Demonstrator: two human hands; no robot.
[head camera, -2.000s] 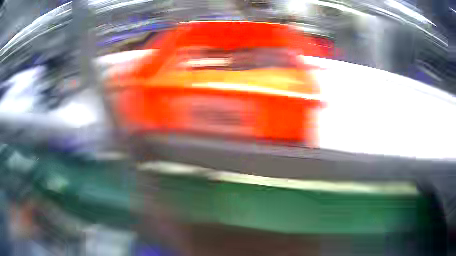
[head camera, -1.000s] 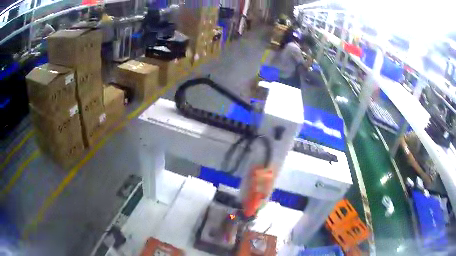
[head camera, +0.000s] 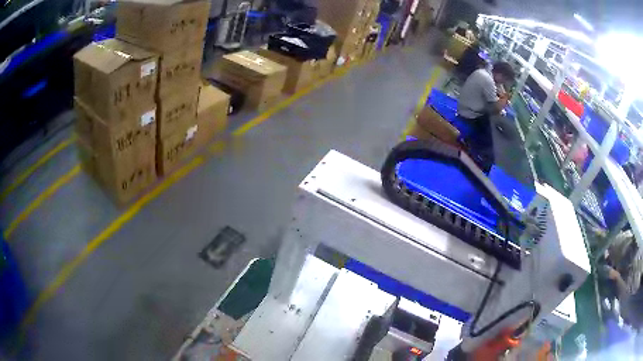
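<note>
No hand of mine is in the picture. The white screwdriving machine (head camera: 395, 236) stands nearest in front of me. Its screwdriver head (head camera: 564, 236) is at the right end of the gantry, with a blurred orange-red driver (head camera: 493, 347) and black cables below. The black cable chain (head camera: 451, 225) loops above the gantry. The dark screw feeder (head camera: 412, 338) with red digits is at the bottom edge, partly cut off.
Brown cartons (head camera: 116, 120) stand stacked on the floor at left, beside yellow lines. A person (head camera: 479, 99) stands beyond the machine near blue sheets (head camera: 458, 189). The green conveyor belt (head camera: 589, 310) runs along the right under a white shelf frame. A dark flat patch (head camera: 222, 247) lies on the floor.
The view has turned left, so the machine sits further right. The screwdriver head has moved to the right along the gantry. The orange plates and orange crate-like piece seen before are out of clear view.
</note>
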